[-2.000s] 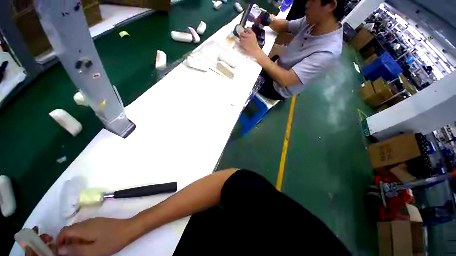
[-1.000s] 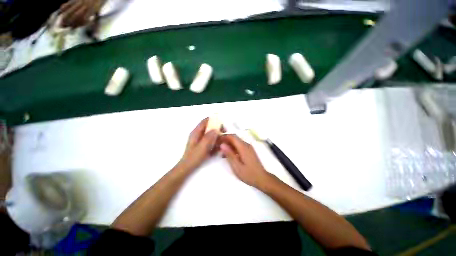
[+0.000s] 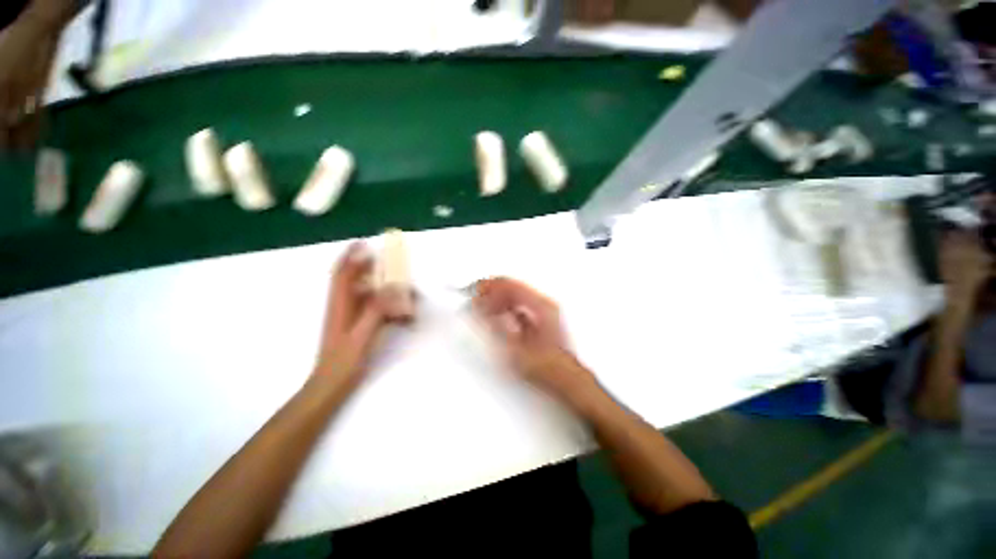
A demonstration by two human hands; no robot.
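Observation:
A cream oblong housing (image 3: 394, 262) stands roughly upright in my left hand (image 3: 358, 311), above the white bench (image 3: 677, 295). My left fingers close around its lower part and side. My right hand (image 3: 526, 328) is to the right of the housing, apart from it, with its fingers curled. A faint whitish blur and a small dark bit show at its fingertips; I cannot tell what it holds. The black-handled mallet does not show clearly.
Several white housings (image 3: 324, 180) lie on the green belt (image 3: 404, 109) beyond the bench. A grey metal upright (image 3: 699, 120) stands at the bench's far edge. Clear plastic trays (image 3: 841, 246) lie at the right, beside another person's arm (image 3: 948, 339). A blurred fan (image 3: 38, 491) is at lower left.
The view has turned right, so belt and bench appear further left. My hands have moved apart. The mallet, lying right of my right hand before, no longer shows there.

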